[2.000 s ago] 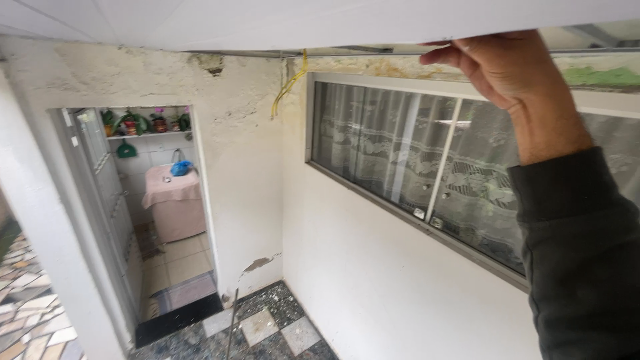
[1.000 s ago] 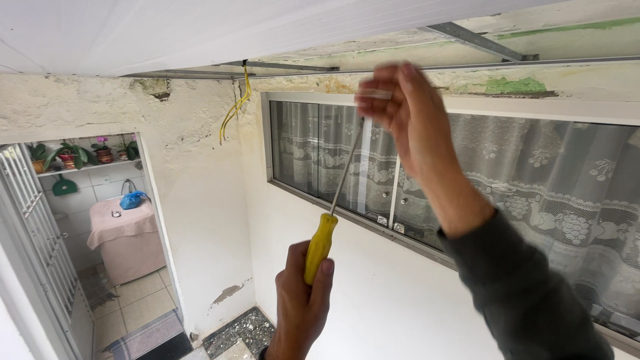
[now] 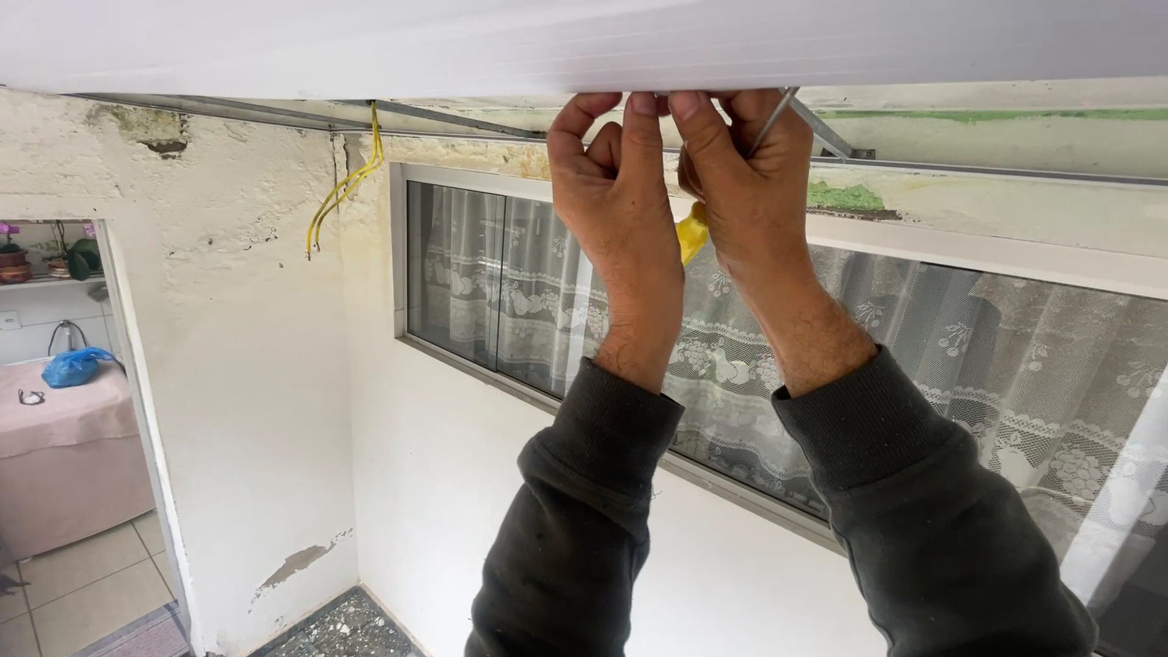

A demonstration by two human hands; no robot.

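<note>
Both hands are raised to the near edge of a white ceiling panel [image 3: 438, 55]. My left hand [image 3: 620, 201] has its fingertips at that edge; whether they pinch anything small is hidden. Right beside it, my right hand [image 3: 753, 173] holds a screwdriver, its yellow handle [image 3: 692, 234] hanging below the palm and its metal shaft [image 3: 774, 120] slanting up past the fingers to the panel edge. Thumb and forefinger of this hand also touch the edge. Behind the hands runs a metal ceiling frame [image 3: 967, 172] along the wall.
Yellow wires [image 3: 351, 187] hang from the ceiling corner at left. A sliding window [image 3: 538, 283] with lace curtains spans the wall behind my forearms. At far left, a doorway shows a table with a pink cloth [image 3: 73, 411] and a blue plastic bag [image 3: 75, 367].
One second ago the screwdriver was upright in my left hand, below the panel; it is now in my right hand. Both hands have come together at the panel's edge.
</note>
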